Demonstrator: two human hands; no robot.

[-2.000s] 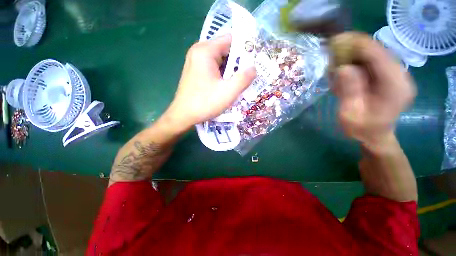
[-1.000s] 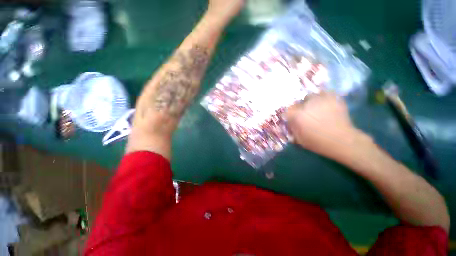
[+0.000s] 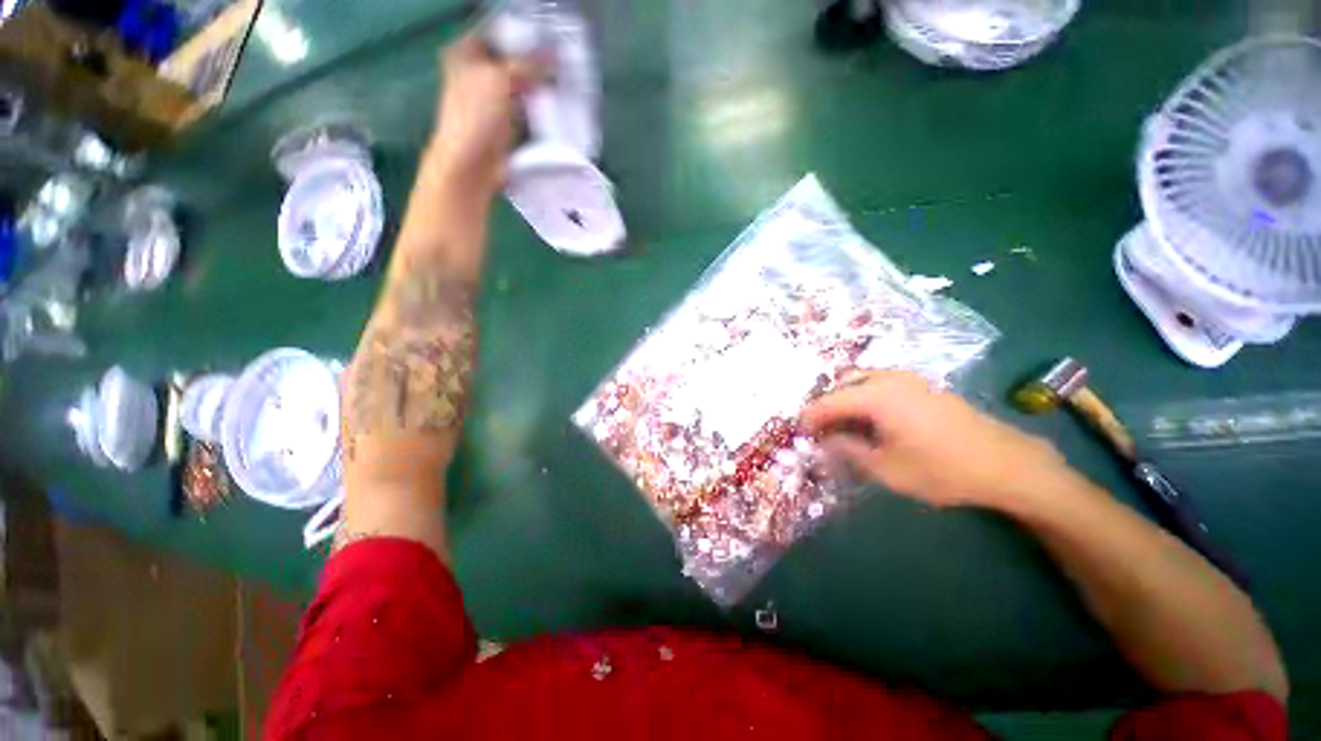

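My left hand (image 3: 485,94) is stretched to the upper left, slightly blurred, and holds a white clip fan part (image 3: 568,203) whose rounded foot points down over the bench. The clear poly bag (image 3: 811,239) of shiny coppery and silver pieces lies flat in front of me. My right hand (image 3: 920,442) is on the bag's right side, fingertips bent down at the pieces; whether it pinches any is hidden. A hammer (image 3: 1065,387) with a dark grip lies right of the bag. A tiny square piece (image 3: 766,618) lies below the bag.
White fan housings stand at the left (image 3: 286,427) and upper left (image 3: 330,225). A clip fan (image 3: 1231,188) stands at the right and another grille (image 3: 978,29) at the top edge. An open cardboard box (image 3: 152,65) is at the upper left. A small coppery pile (image 3: 206,478) lies far left.
My left hand has carried the white fan part from over the bag to the upper left. My right hand has let go of the hammer and moved onto the bag. The view has shifted.
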